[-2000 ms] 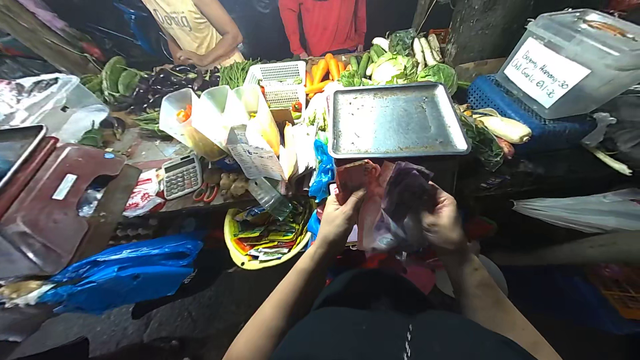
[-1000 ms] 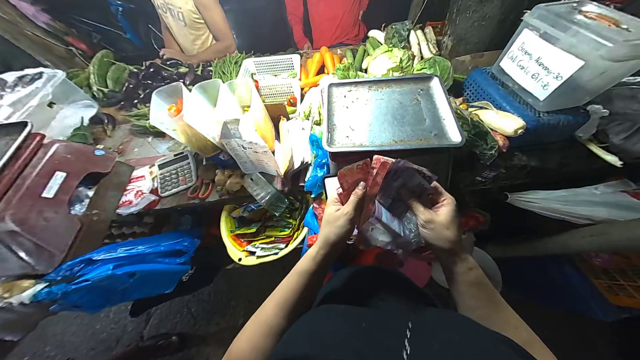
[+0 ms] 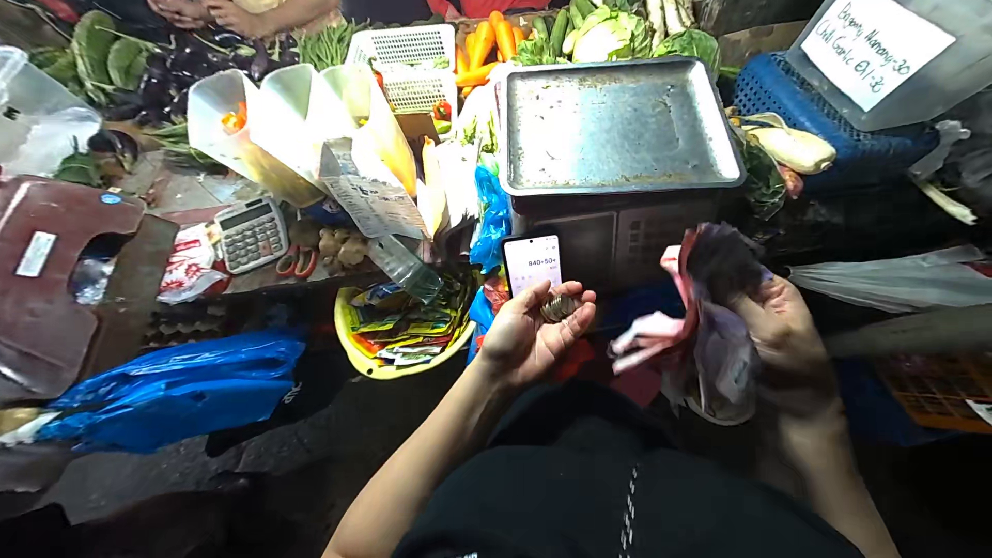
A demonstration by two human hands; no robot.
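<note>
My left hand [image 3: 531, 333] is palm up, fingers curled around a small stack of coins [image 3: 558, 307]. Just beyond it a smartphone [image 3: 532, 263] with a lit calculator screen leans below the metal tray; whether the hand touches it I cannot tell. My right hand [image 3: 783, 333], partly blurred, grips a bundle of crumpled banknotes [image 3: 686, 287] together with a clear plastic bag [image 3: 725, 360]. The bundle hangs to the left of that hand, in front of the scale.
A metal tray [image 3: 620, 128] tops the scale. Left lie a calculator [image 3: 252, 235], scissors [image 3: 297, 262] and a yellow basket of sachets [image 3: 346, 350]. Vegetables line the back, near a person's hands [image 3: 240, 15]. Right is a blue crate [image 3: 837, 139]; a blue bag [image 3: 178, 387] hangs lower left.
My hands have moved apart, the right one going right with the notes and bag. Earlier both hands held the notes; now coins show in my left palm and the phone is plainly visible.
</note>
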